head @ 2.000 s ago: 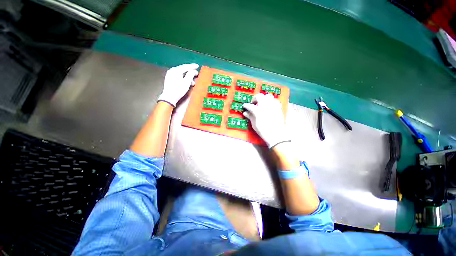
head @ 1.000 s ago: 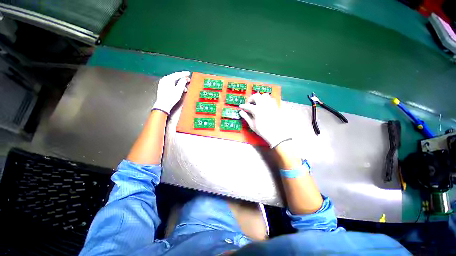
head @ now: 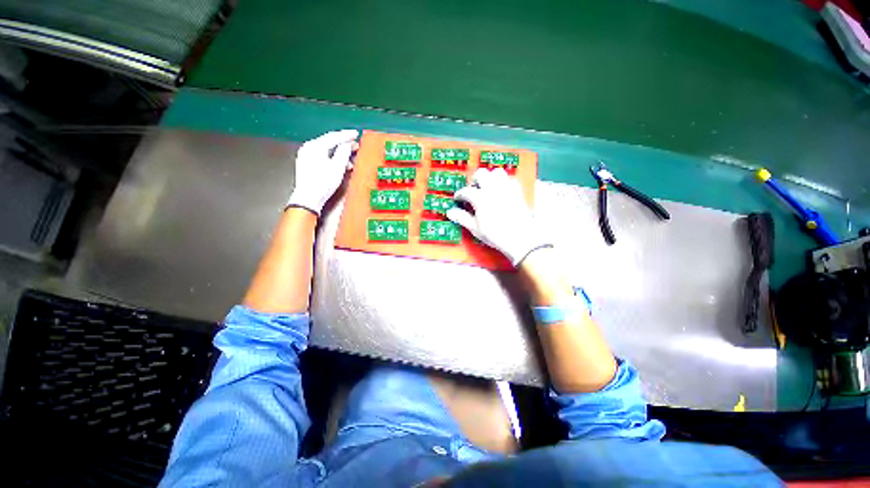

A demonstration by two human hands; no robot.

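Observation:
Several small green circuit boards [head: 388, 230] lie in rows on a flat red-orange pad [head: 355, 224] on the metal plate. My left hand [head: 322, 172], in a white glove, is at the pad's upper left edge, thumb and fingers around that edge. My right hand [head: 498, 217], in a white glove, lies over the right part of the pad. Its fingertips touch a board [head: 437, 204] in the middle column. It hides the boards under it at the right. Whether the fingers grip the board I cannot tell. Side cutters [head: 622, 198] lie open right of the pad.
A green conveyor belt [head: 458, 71] runs behind the metal plate [head: 649, 295]. At the right lie a black brush [head: 756, 272], a blue stick with a yellow end [head: 799, 207] and a black and metal device [head: 825, 310]. A black tote [head: 105, 381] stands at lower left.
The pad and both hands sit slightly further left in the picture than two seconds ago, as the view has shifted. My right fingertips stay around the same middle-column board. My left hand stays at the pad's edge.

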